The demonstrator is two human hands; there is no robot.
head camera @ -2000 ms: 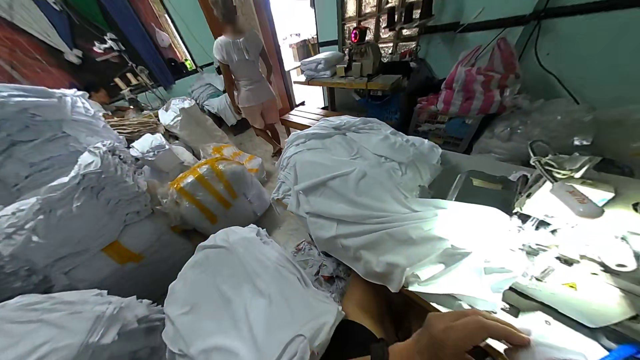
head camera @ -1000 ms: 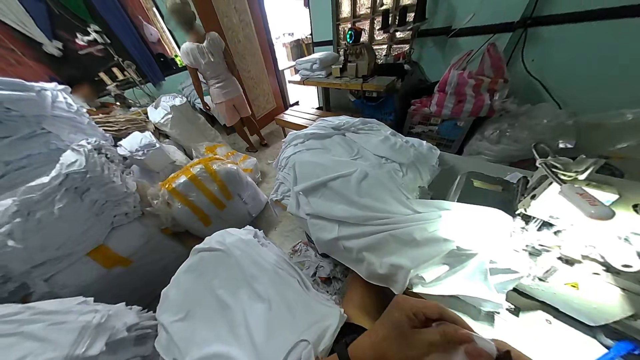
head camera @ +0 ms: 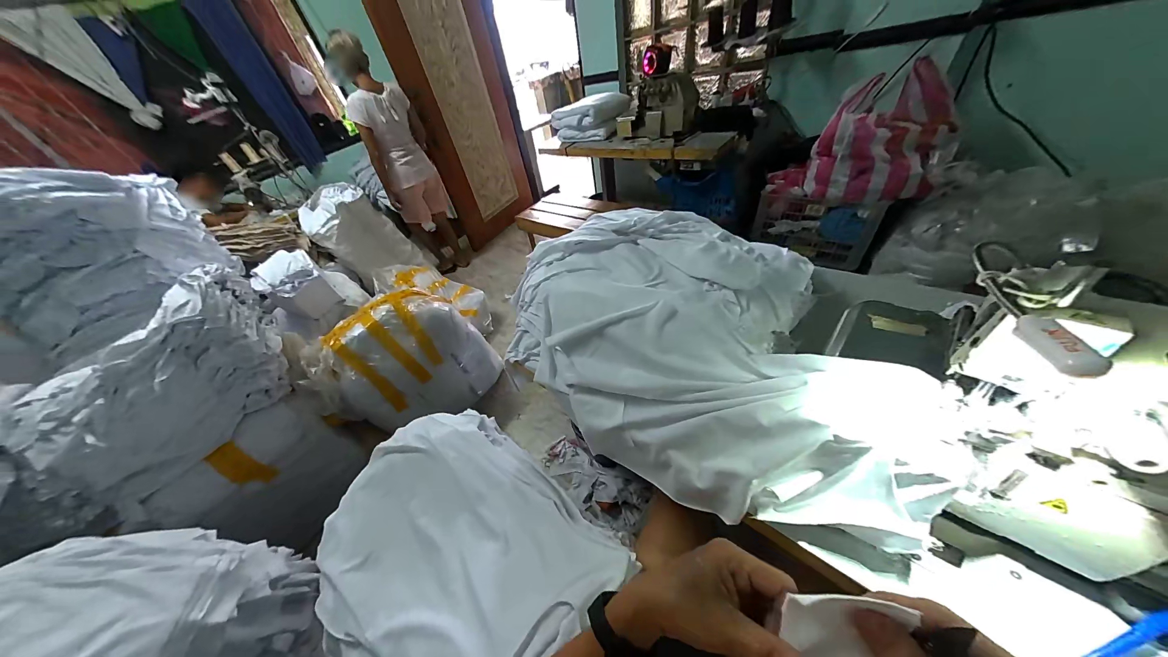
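Observation:
My left hand (head camera: 721, 598), with a black band at the wrist, pinches a small folded piece of white fabric (head camera: 835, 620) at the bottom edge of the view. My right hand (head camera: 922, 620) holds the same piece from its other side and is partly cut off by the frame. Just above and to the right stands a brightly lit industrial sewing machine (head camera: 1058, 511). A large heap of white fabric (head camera: 657, 338) covers the table and drapes over its edge near my hands.
White cloth (head camera: 456, 538) is piled left of my hands. Taped plastic-wrapped bundles (head camera: 411, 356) and tall fabric stacks (head camera: 182, 383) line the left. A person (head camera: 392, 137) stands by the door; another sits partly hidden. Behind are a wooden bench (head camera: 566, 214) and a striped bag (head camera: 885, 146).
My left hand, earlier spread flat near the machine, has drawn back, and both hands now hold the white piece. The standing person has shifted slightly.

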